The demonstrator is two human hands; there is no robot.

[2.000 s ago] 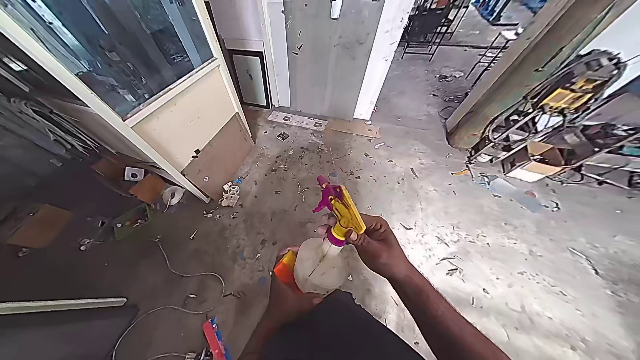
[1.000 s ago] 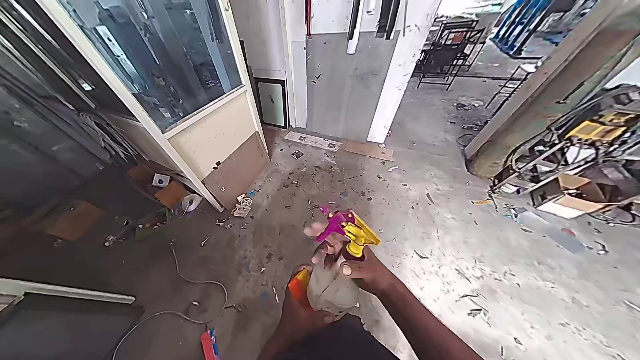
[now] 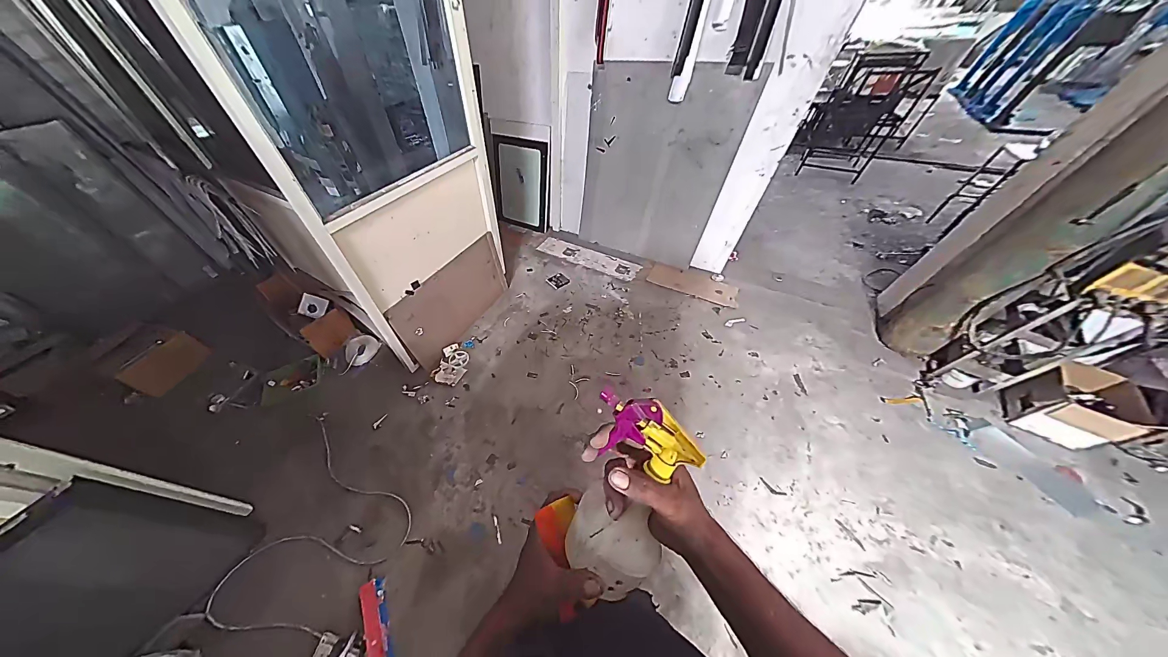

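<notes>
A translucent spray bottle [image 3: 613,547] is held upright in front of my body, topped by a magenta and yellow trigger sprayer [image 3: 652,433]. My left hand [image 3: 557,570] grips the bottle's lower body, and an orange patch shows between that hand and the bottle. Around the neck, just under the sprayer head, my right hand [image 3: 662,502] is closed, its fingers partly behind the trigger. The nozzle points up and to the left.
Debris litters the concrete floor [image 3: 584,365]. A pale cable [image 3: 401,502] curls at lower left, near a red and blue object [image 3: 374,616]. A glazed partition [image 3: 411,228] stands at left; an open cardboard box [image 3: 1081,401] and a pillar [image 3: 1022,219] are at right.
The sprayer head stood steeper two seconds ago and leans further over now. My right hand has shifted from the head's side to the neck. My left hand stays on the bottle.
</notes>
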